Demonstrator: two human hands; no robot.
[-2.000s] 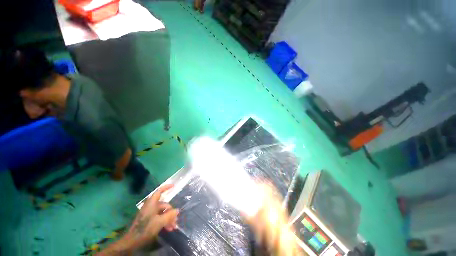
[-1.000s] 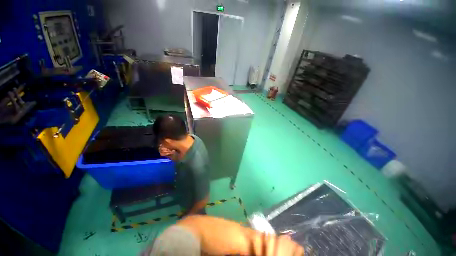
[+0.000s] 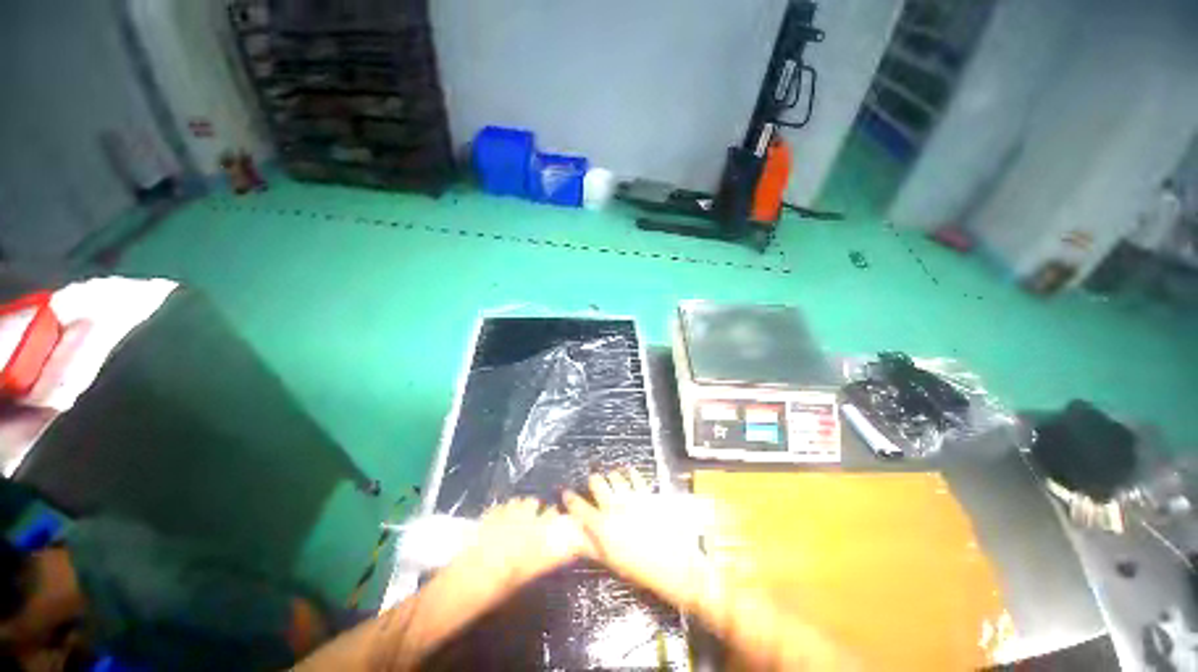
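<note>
Black rubber sheets (image 3: 545,394) lie in a long stack on the bench, under wrinkled clear plastic film (image 3: 549,410). My left hand (image 3: 526,536) and my right hand (image 3: 624,519) are bare and side by side, reaching over the near half of the stack. The fingers point forward and lie on or just above the film. Glare and blur hide whether either hand grips the film. A whitish band of film or edge shows beside my left hand.
A bench scale (image 3: 755,394) stands right of the stack, a yellow-orange board (image 3: 841,565) before it. Black scraps in a clear bag (image 3: 913,400) lie further right. A person (image 3: 158,591) is low at the left, near a metal cabinet (image 3: 197,407). A pallet stacker (image 3: 762,171) stands behind.
The view has swung right and down from the presses to the bench. Both hands now show together over the sheets; one second ago one arm crossed the bottom of the view.
</note>
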